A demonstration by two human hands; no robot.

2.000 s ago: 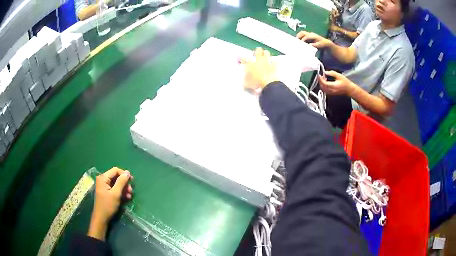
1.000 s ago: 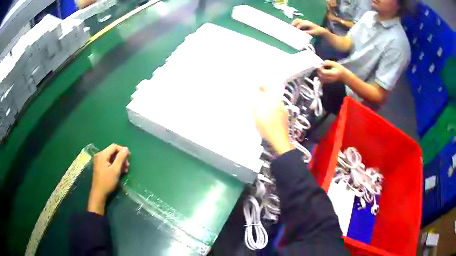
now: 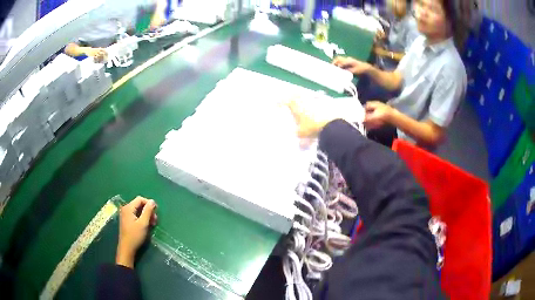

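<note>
A wide white block of power strips [image 3: 234, 140] lies side by side on the green bench. Their white cords [image 3: 320, 234] hang in coils over the right edge. My right hand [image 3: 305, 120] is over the far right part of the block, blurred and washed out; whether it holds anything cannot be told. My left hand [image 3: 138, 218] rests at the lower left by the tape, its fingers curled together; no object shows in it.
A red crate [image 3: 454, 205] stands at the right. A seated co-worker [image 3: 434, 82] has hands near another white strip [image 3: 308, 69] on the far side. Yellowish tape [image 3: 82, 252] and clear tape [image 3: 196, 266] cross the green surface. White boxes [image 3: 53, 111] are piled at the left.
My right hand has moved from the cord-side edge back over the far part of the block. The view has shifted. My left hand stays by the tape.
</note>
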